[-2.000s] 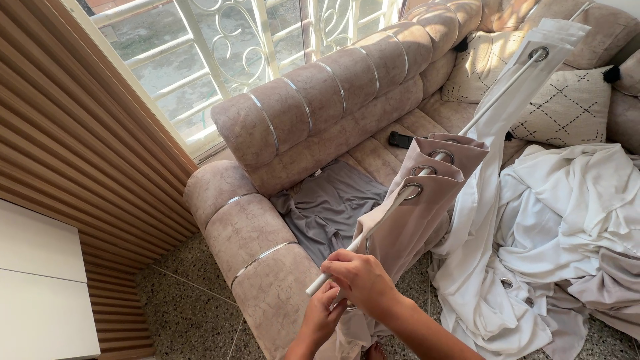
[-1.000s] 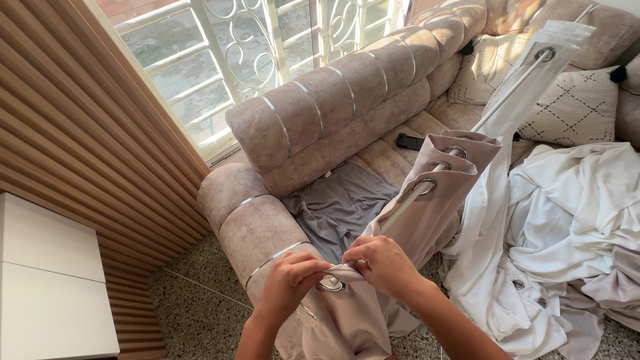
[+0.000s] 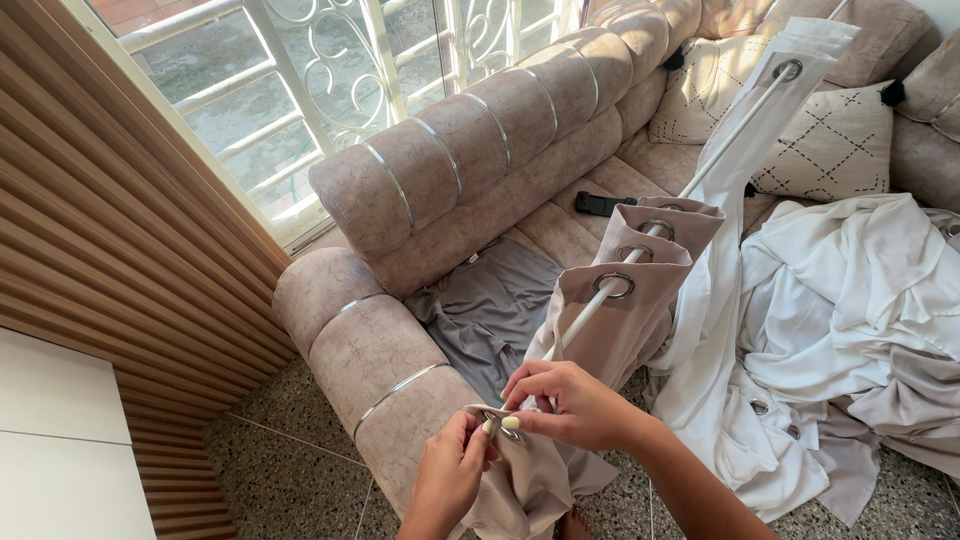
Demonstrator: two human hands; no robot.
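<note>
A white curtain rod [image 3: 724, 146] runs diagonally through metal grommets of a beige curtain [image 3: 652, 274] and, farther up, a sheer white curtain [image 3: 757, 97]. My left hand [image 3: 454, 465] pinches the beige cloth beside a metal grommet [image 3: 510, 429] near the rod's lower end. From the right, my right hand [image 3: 570, 405] has its fingers at the same grommet and the curtain's top edge; the rod's near tip is hidden by the fingers and cloth. Loose beige fabric hangs below both hands.
A beige sofa [image 3: 397, 352] curves around the window grille [image 3: 285, 82]. On it are a black object [image 3: 600, 203], grey cloth [image 3: 487, 300] and patterned cushions [image 3: 829, 142]. White curtains [image 3: 832, 277] are heaped at right. A white cabinet [image 3: 60, 442] stands lower left.
Two seconds ago both hands were on the bare rod end; one second ago they held the curtain edge by a grommet. Now the hands are closer together at that grommet.
</note>
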